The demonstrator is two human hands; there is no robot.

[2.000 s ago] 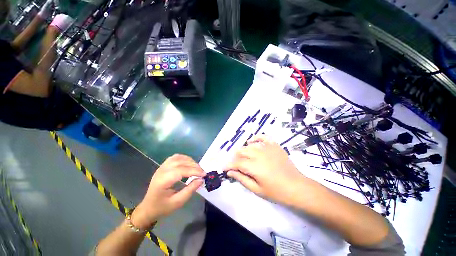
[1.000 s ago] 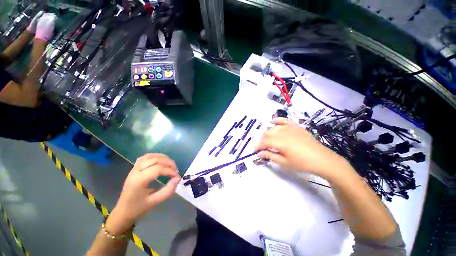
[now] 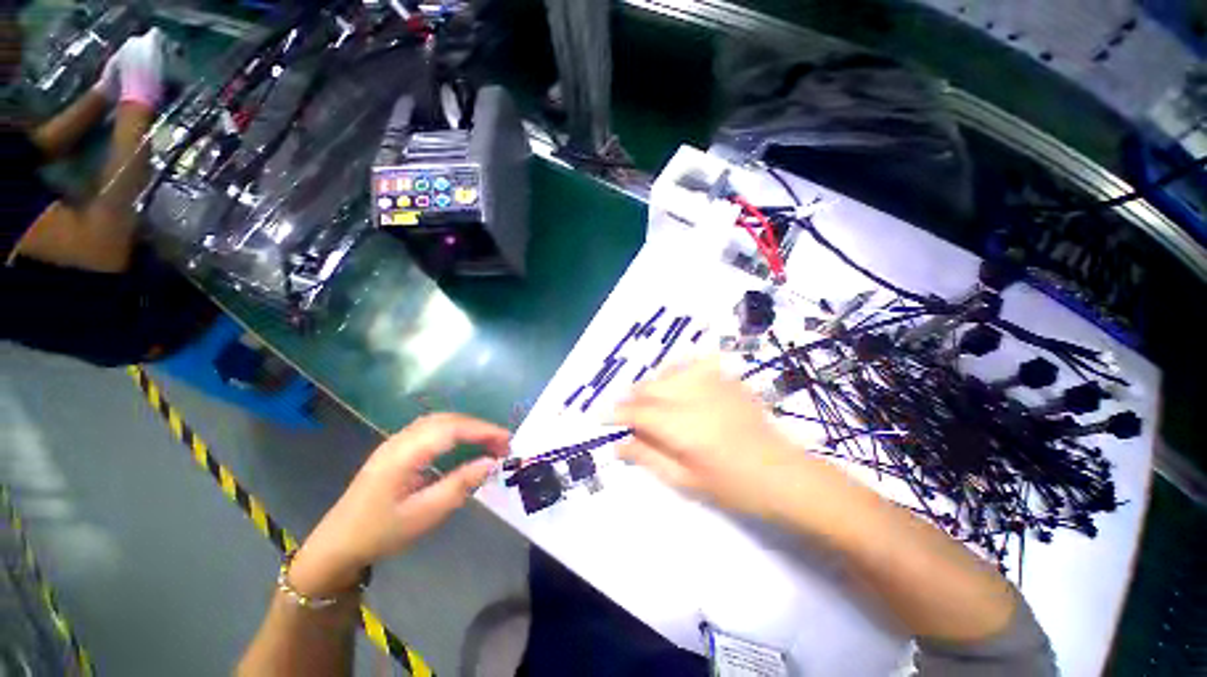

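Note:
A thin black wiring harness (image 3: 576, 450) lies near the white board's left corner, with a black connector block (image 3: 539, 487) and a smaller block with a silvery piece (image 3: 584, 467) just below it. My left hand (image 3: 437, 483) has its thumb and forefinger at the harness's left end. My right hand (image 3: 695, 430) is over the board with its fingertips on the harness's right part; the fingers hide what lies beneath. Short black strips (image 3: 622, 357) lie in rows above. A large tangled pile of black cable ties (image 3: 946, 423) lies to the right.
A white box (image 3: 688, 188) with red leads (image 3: 761, 238) stands at the board's far corner. A grey control box (image 3: 457, 185) stands left of it. Bagged harnesses (image 3: 265, 199) and another person's gloved hand (image 3: 138, 66) are far left. A printed card (image 3: 748, 657) is at the near edge.
The black connector block was between both hands, then lay on the board with the thin harness stretched out above it. Since then my right hand has moved left along the harness, closer to my left hand.

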